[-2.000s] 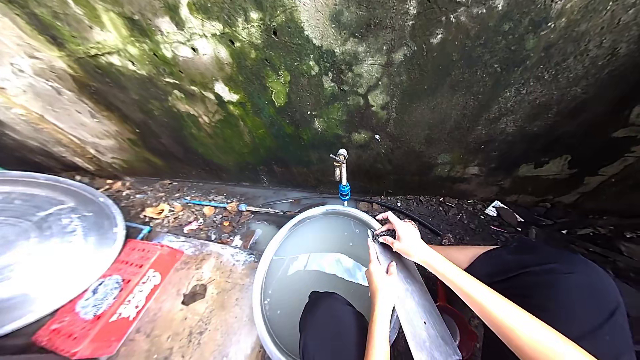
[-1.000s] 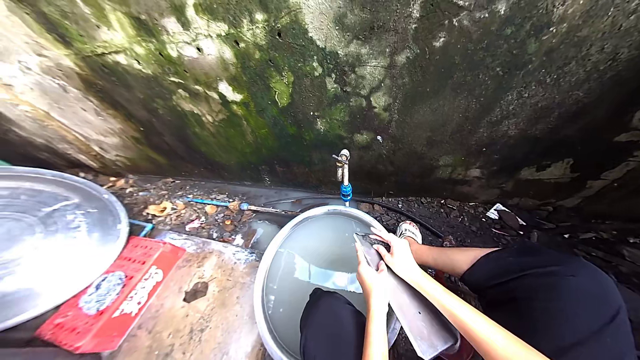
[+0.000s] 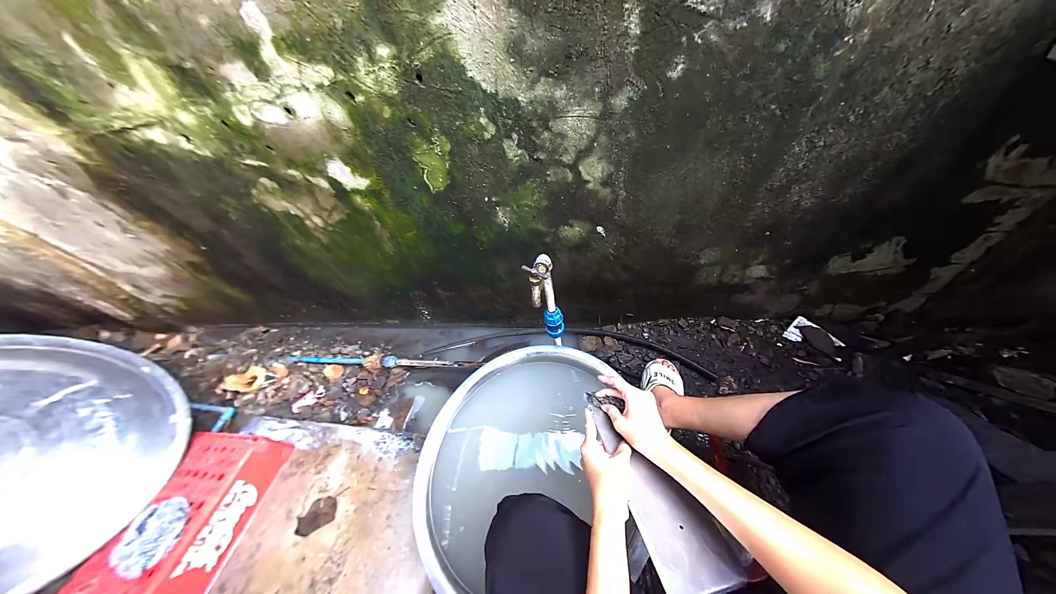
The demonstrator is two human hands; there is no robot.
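Note:
A long grey metal piece (image 3: 683, 528), like a flat sheet or trough, slants from the lower right up over the rim of a round metal basin (image 3: 439, 429). The basin holds cloudy water (image 3: 511, 412). My left hand (image 3: 606, 470) grips the upper end of the piece from the left. Against the same end, my right hand (image 3: 637, 415) presses a dark scrubbing pad or similar small thing (image 3: 609, 402); its exact kind cannot be told. Both hands are above the right part of the water.
Beyond the basin a tap (image 3: 540, 276) with a blue fitting stands before a mossy wall (image 3: 429, 157). At left a large metal tray (image 3: 177, 437) rests over a red plastic crate (image 3: 239, 495), beside a concrete slab (image 3: 346, 503). A black hose (image 3: 660, 351) crosses wet gravel. My knees flank the piece.
My right hand has shifted a little over the end of the metal piece, between the frames. The foot in a sandal, hidden two seconds ago, shows beside the basin.

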